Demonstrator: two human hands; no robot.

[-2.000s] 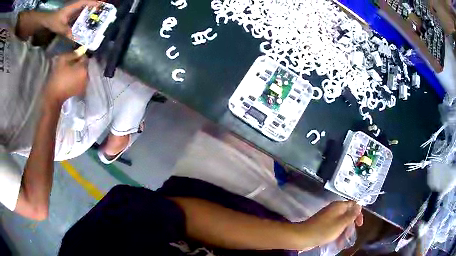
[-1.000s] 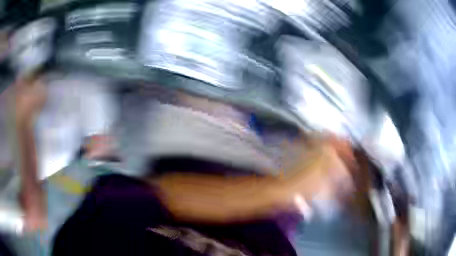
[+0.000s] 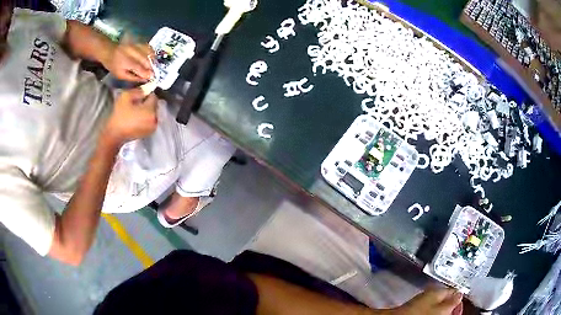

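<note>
My left hand is at the bottom edge, partly cut off. Its fingers are closed at the lower rim of a white housing, on thin white ends of a bagged lead; the bag itself is hidden or cut off. The housing lies open at the bench edge, with a green circuit board, a yellow block and red and black wires inside. A pale white shape touches its lower right corner; I cannot tell what it is. My right hand cannot be made out.
A second open housing with a board lies left of mine. A heap of white U-shaped pieces and small blocks lies beyond. A mallet is at the upper left. Another worker holds a housing. Bagged leads lie right.
The view has shifted, so the bench things appear lower and further right. The mallet head now shows. The pale white shape now shows beside the housing. My left hand remains at its lower rim.
</note>
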